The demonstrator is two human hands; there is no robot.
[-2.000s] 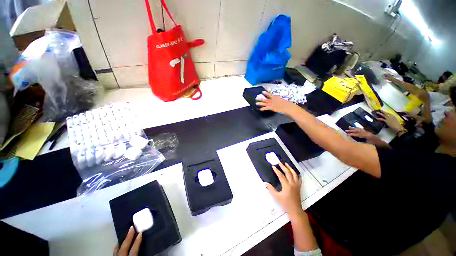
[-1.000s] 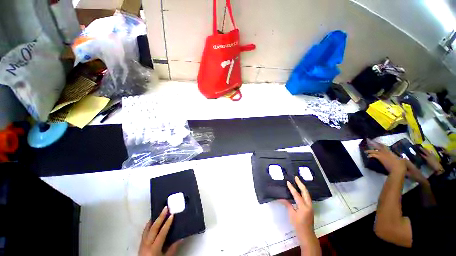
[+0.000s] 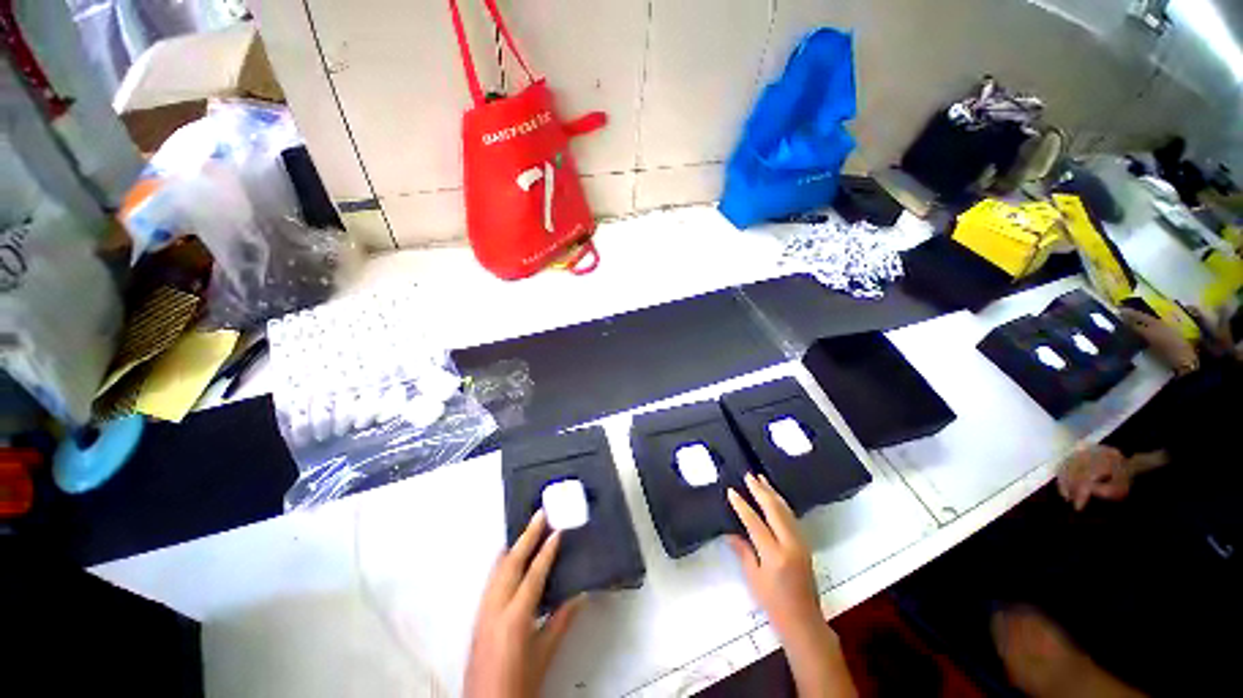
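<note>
Three black insert trays lie on the white bench, each with a white rounded item in its centre. My left hand (image 3: 515, 600) holds the left tray (image 3: 600, 556) by its near end, fingers beside the white item (image 3: 564, 503) and thumb at the near edge. My right hand (image 3: 784, 562) is at the near right corner of the middle tray (image 3: 675, 516), fingers on top and thumb at the edge. This tray holds another white item (image 3: 697, 465). The right tray (image 3: 821, 480) touches or nearly touches the middle one; its white item (image 3: 789, 436) faces up.
A plain black box (image 3: 879, 389) stands right of the trays. A clear bag of white items (image 3: 361, 375) lies behind left on the black strip (image 3: 614, 357). More filled trays (image 3: 1063, 357) lie far right by a seated person (image 3: 1091, 545). Red (image 3: 525, 177) and blue bags (image 3: 795, 137) stand at the wall.
The left tray, in my left hand, has moved right, closer to the other two. The view has shifted. The neighbour's hand has drawn back from the trays at far right.
</note>
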